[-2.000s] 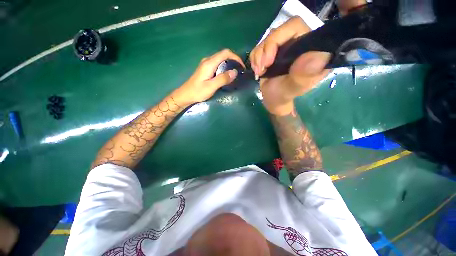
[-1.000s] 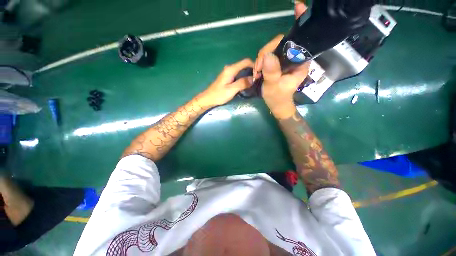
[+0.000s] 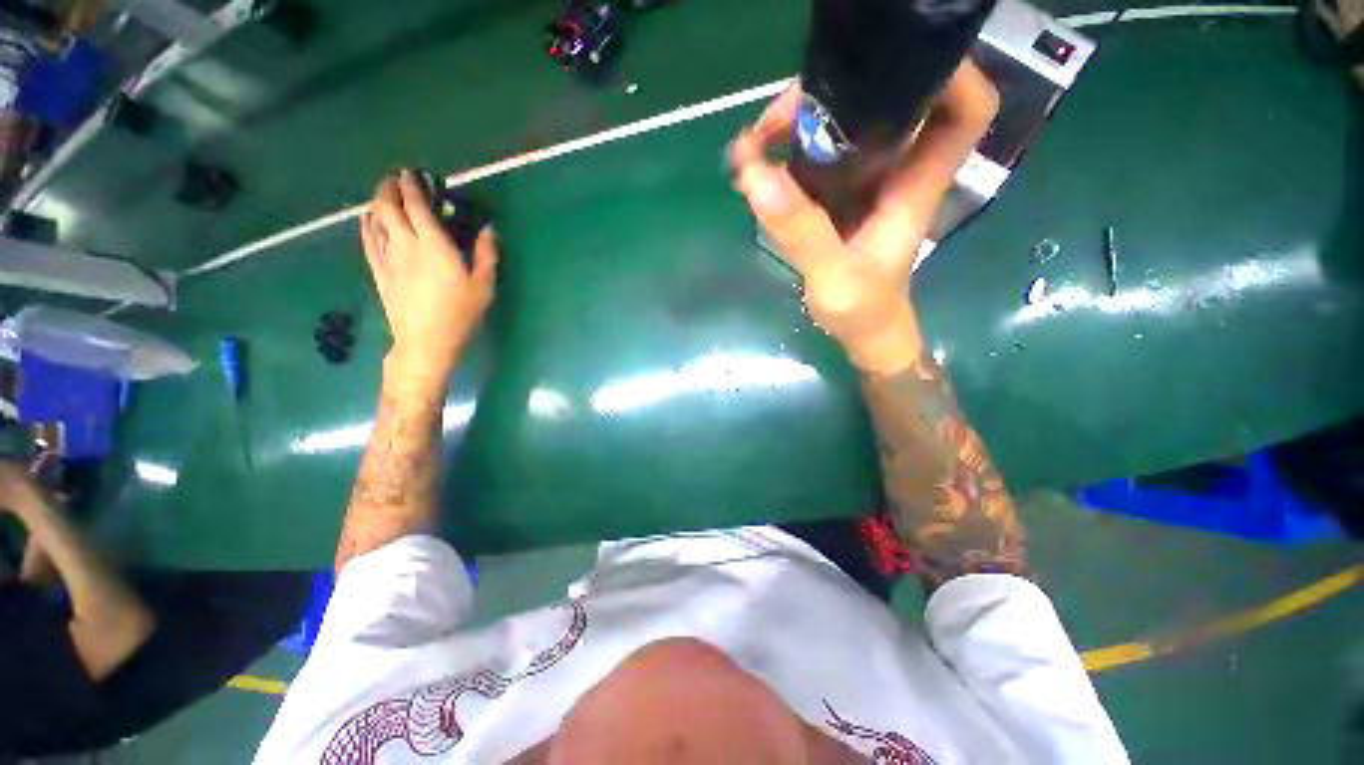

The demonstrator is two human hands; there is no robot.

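My left hand [image 3: 424, 277] is at the white line on the left, its fingers over a round black unit [image 3: 462, 218] that is partly hidden under them. My right hand [image 3: 860, 247] is wrapped round the thick black electric screwdriver [image 3: 892, 67] with the blue-and-white badge, held above the screw feeder. The white-silver screw feeder [image 3: 1038, 48] stands behind and right of the screwdriver, partly covered by it. The screwdriver's bit is hidden.
A cluster of small black parts [image 3: 334, 338] and a blue hand screwdriver [image 3: 232, 369] lie left. A thin dark rod [image 3: 1110, 260] and a small bright piece [image 3: 1038, 290] lie right. Another unit [image 3: 581, 36] stands beyond the white line. Another person's arm [image 3: 90, 590] shows lower left.
My left hand has moved left from the middle to the unit by the white line. My right hand has lifted away with the screwdriver, towards the feeder. The view has shifted.
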